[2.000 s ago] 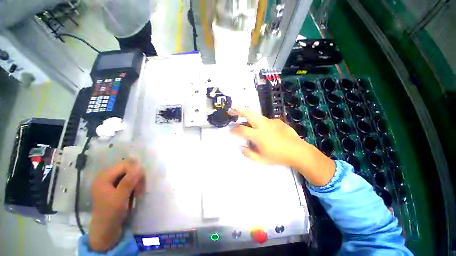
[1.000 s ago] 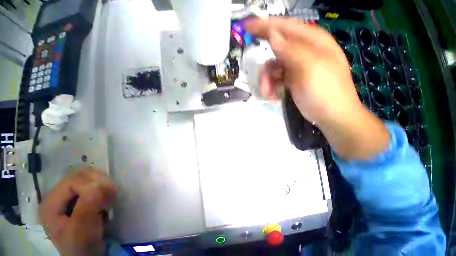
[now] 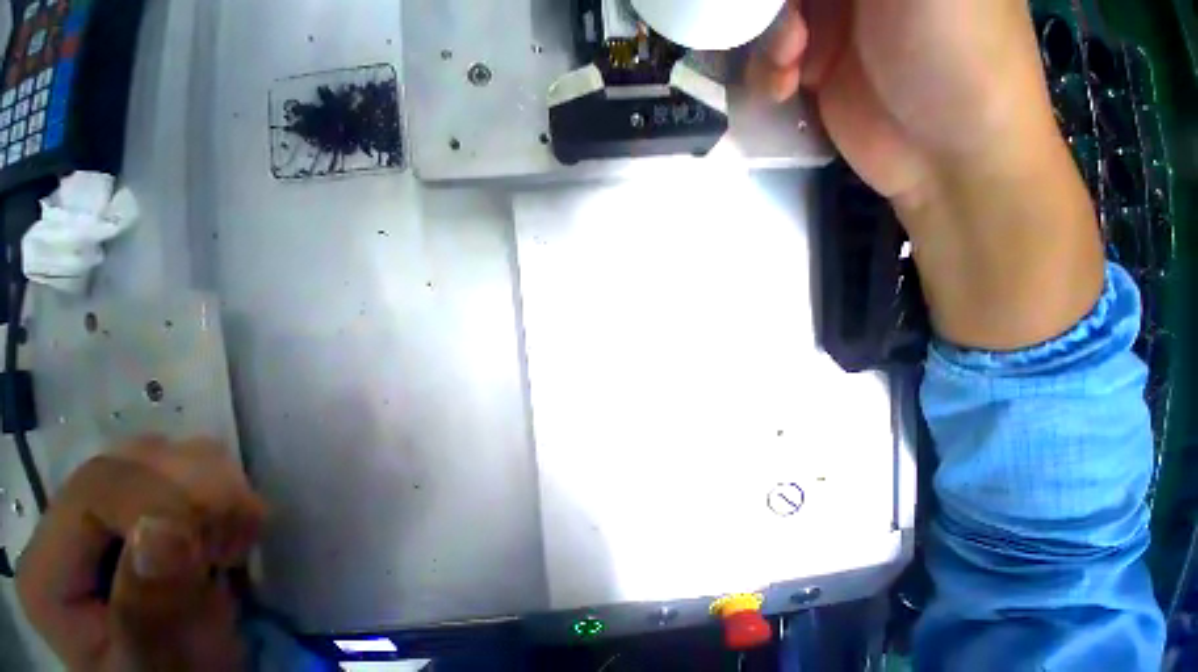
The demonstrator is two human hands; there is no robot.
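The black fixture (image 3: 637, 121) with a small gold-detailed part (image 3: 631, 50) above its front block stands at the top centre. The white machine head (image 3: 709, 16) is over it, cut off by the top edge. My right hand (image 3: 907, 79) is beside the head on its right; its fingers are partly cut off or hidden, so I cannot tell what it holds. My left hand (image 3: 138, 551) is at the lower left with curled fingers, blurred; I cannot tell whether something is in it.
Small black specks (image 3: 344, 121) lie in a square left of the fixture. A pendant (image 3: 40, 85) and a white wipe (image 3: 76, 230) are at the left. A red button (image 3: 745, 628) and a green-lit button (image 3: 586, 626) sit at the front. A blister tray (image 3: 1130, 145) is at the right.
The view has shifted forward and down, so the fixture is now nearer the top edge. My right hand has stayed by the machine head, which now covers more of the fixture.
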